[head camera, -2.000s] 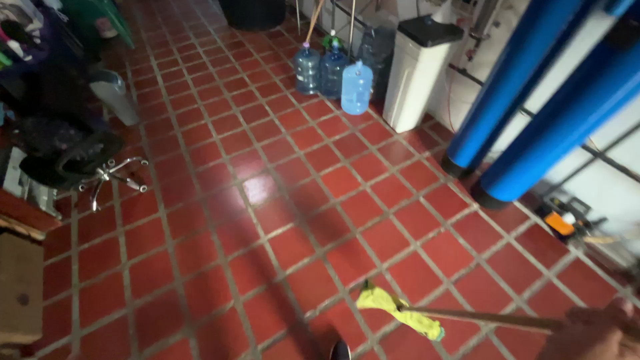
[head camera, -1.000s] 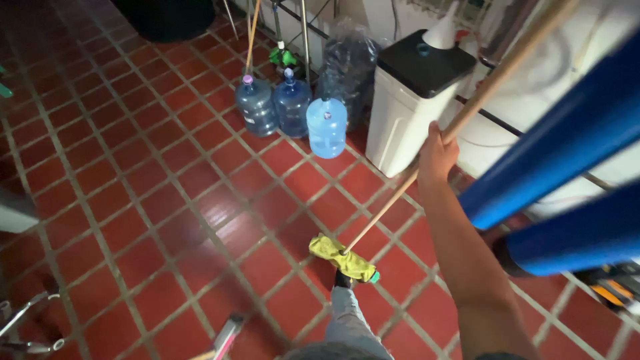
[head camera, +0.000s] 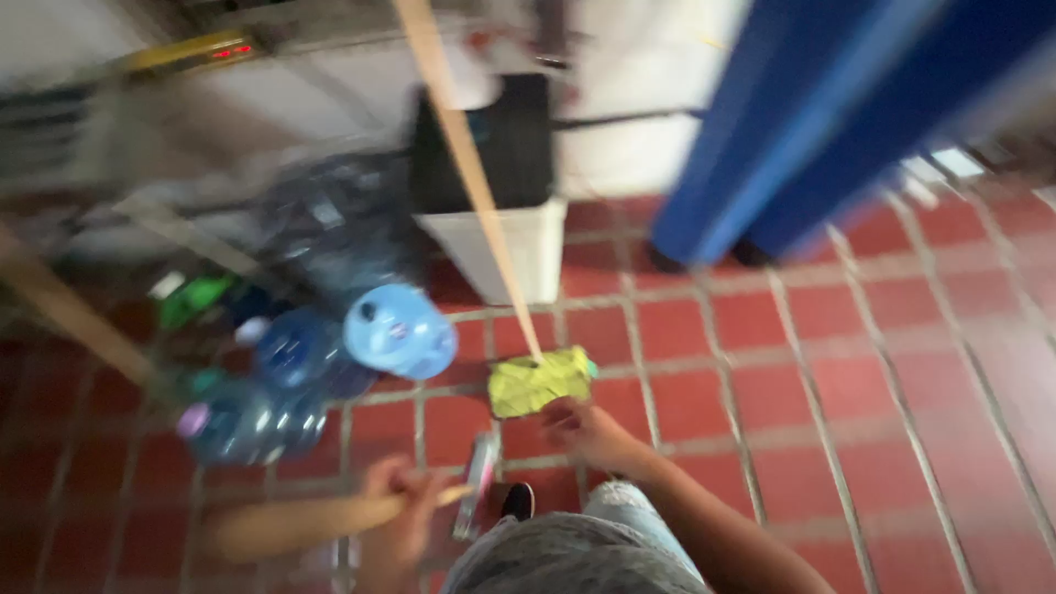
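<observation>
My left hand point(head camera: 406, 503), blurred at the lower centre-left, is closed around a wooden stick point(head camera: 322, 525) that has a narrow pink and grey head point(head camera: 477, 487) at its far end. My right hand point(head camera: 573, 421) is near the yellow cloth point(head camera: 540, 381) and does not hold the mop's pole; blur hides whether its fingers touch the cloth. The cloth covers the mop head on the red tiles. From it the mop's wooden pole point(head camera: 470, 169) rises and leans against the white bin with a black lid point(head camera: 516, 256).
Blue plastic water jugs point(head camera: 404, 330) stand to the left, beside dark plastic wrapping point(head camera: 330, 223) and a green item point(head camera: 194, 299). Two blue cylinders point(head camera: 726, 198) stand at the upper right. Another wooden pole point(head camera: 82, 318) slants at the left. My shoe point(head camera: 518, 500) is below the mop.
My right hand held the mop's pole one second ago and has let go of it. My left hand has come into view with the second stick. The view has turned strongly.
</observation>
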